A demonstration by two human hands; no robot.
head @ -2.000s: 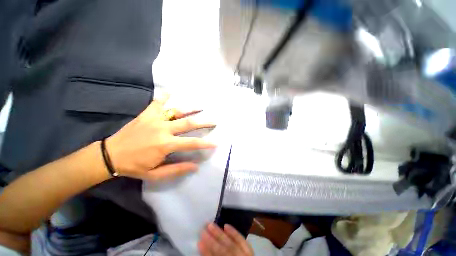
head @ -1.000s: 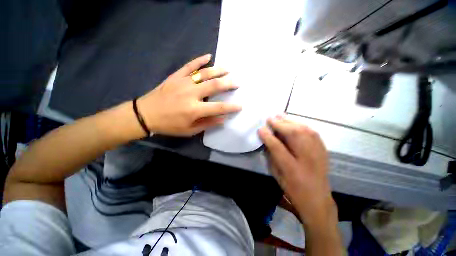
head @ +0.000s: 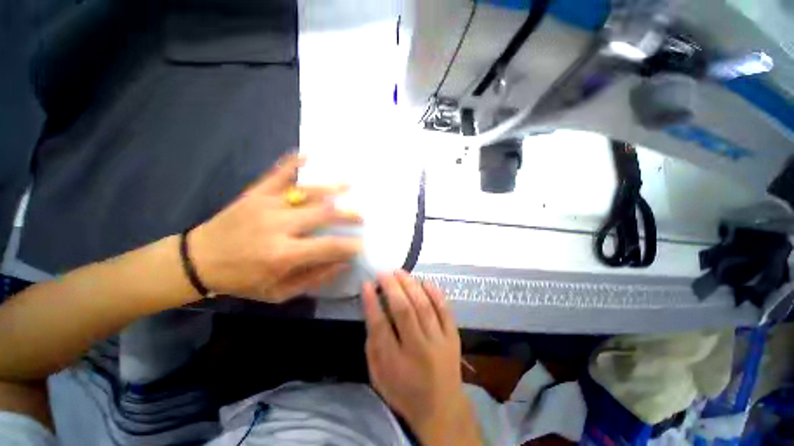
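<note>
A white front facing strip (head: pixel 353 104) lies along the edge of the dark grey jacket front panel (head: pixel 165 144), with a dark curved edge showing at its lower right. My left hand (head: pixel 283 239) lies flat, fingers spread, over the facing and panel. My right hand (head: pixel 413 335) has its fingertips at the facing's rounded lower end, by the table's front edge; whether it pinches the cloth is unclear. The presser foot and needle (head: pixel 444 115) stand just right of the facing.
The white sewing machine head (head: pixel 557 87) fills the upper right. Black-handled shears (head: pixel 629 213) lie right of the needle, with dark scraps (head: pixel 747 261) at the table's right end. Below are a beige cloth bundle (head: pixel 662 370) and stacked cut pieces (head: pixel 161 405).
Since one second ago, the view has shifted, showing more of the machine. The facing's lower right edge now shows a dark curved border. Both hands remain at the facing's lower end.
</note>
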